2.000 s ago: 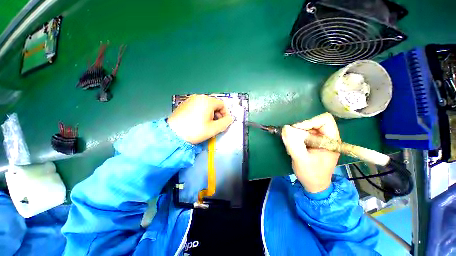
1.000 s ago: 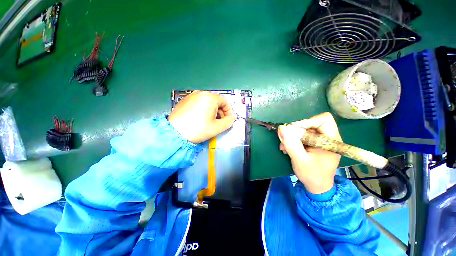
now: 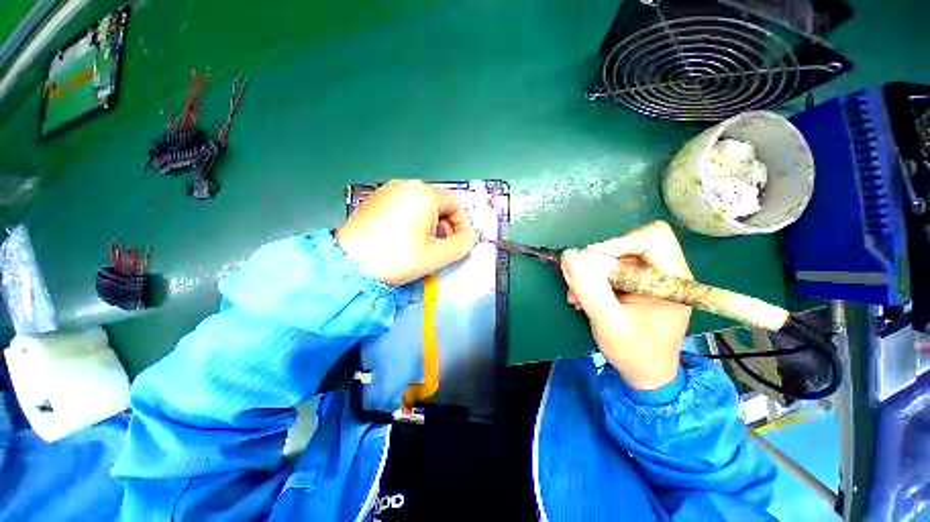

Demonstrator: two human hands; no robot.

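Note:
The tablet assembly (image 3: 464, 336) lies silver back up in front of me, with the orange flex cable (image 3: 430, 342) running down it. My left hand (image 3: 408, 232) rests over its upper part and hides most of the mainboard; thumb and fingertips are pinched together, but what they pinch is too small to tell. My right hand (image 3: 634, 306) grips the soldering iron (image 3: 683, 292) like a pen. The iron's dark tip reaches over the tablet's right edge, close to my left fingertips. Whether the tip touches anything is unclear.
The fume fan (image 3: 699, 76), tip-cleaning pot (image 3: 688, 189) and blue parts bin (image 3: 841, 204) stand at right. Wired black parts (image 3: 182, 151), more wired parts (image 3: 124, 289), another tablet unit (image 3: 84, 76), a clear bag (image 3: 26, 280) and a white roll (image 3: 66, 382) lie at left.
The iron's tip has moved left, from beside the tablet's right edge to over the tablet near my left fingertips. Both hands keep their grip, and the camera view has shifted slightly.

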